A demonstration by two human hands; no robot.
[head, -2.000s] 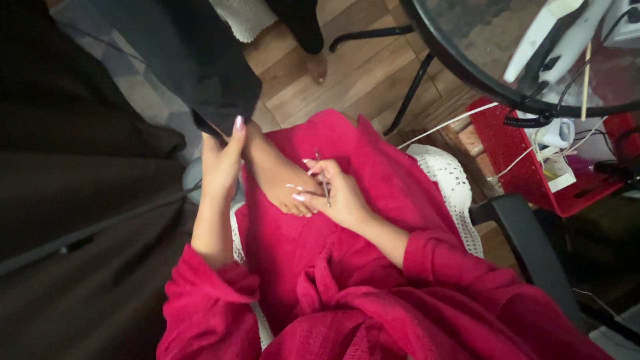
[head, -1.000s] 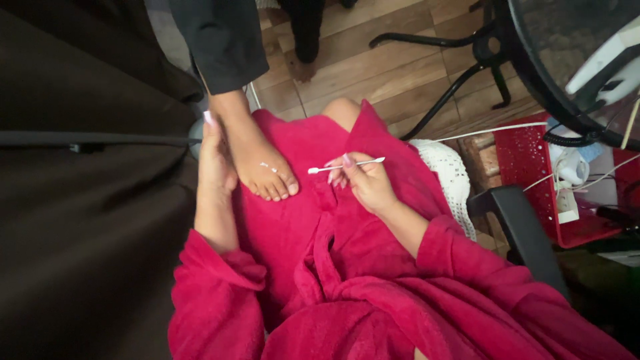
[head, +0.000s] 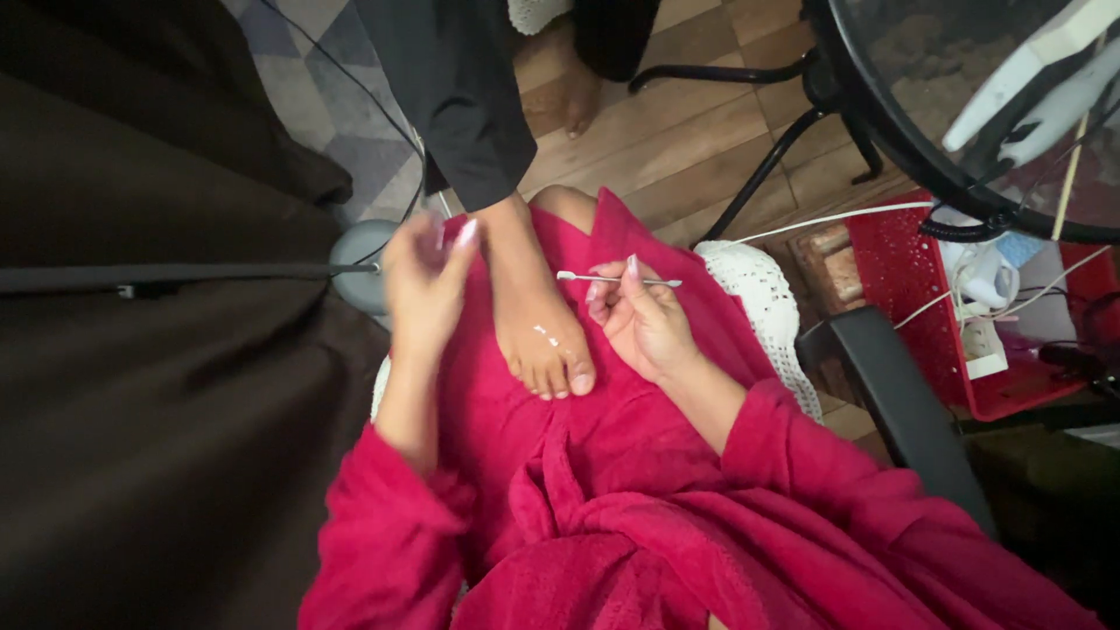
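Note:
Another person's bare foot [head: 535, 328] rests on the lap of my red robe [head: 612, 420], toes toward me, with small white bits on its top near the toes. A thin metal double-ended cuticle pusher [head: 577, 276] lies across the fingers of my right hand [head: 647, 324], which grips it just right of the foot without touching the skin. My left hand [head: 424, 284] is raised left of the ankle, fingers apart and slightly blurred, holding nothing that I can see. A dark trouser leg [head: 459, 105] covers the person's shin.
A round glass table [head: 844, 61] with black metal legs stands at upper right. Below it is a red basket [head: 901, 297] with cables and white items. A black chair armrest [head: 901, 402] is at my right, a round grey base [head: 359, 262] at left, beside dark cloth [head: 175, 394].
My left hand has come off the side of the foot and ankle. My right hand, close over the toes two seconds ago, is now apart from the foot, still holding the tool.

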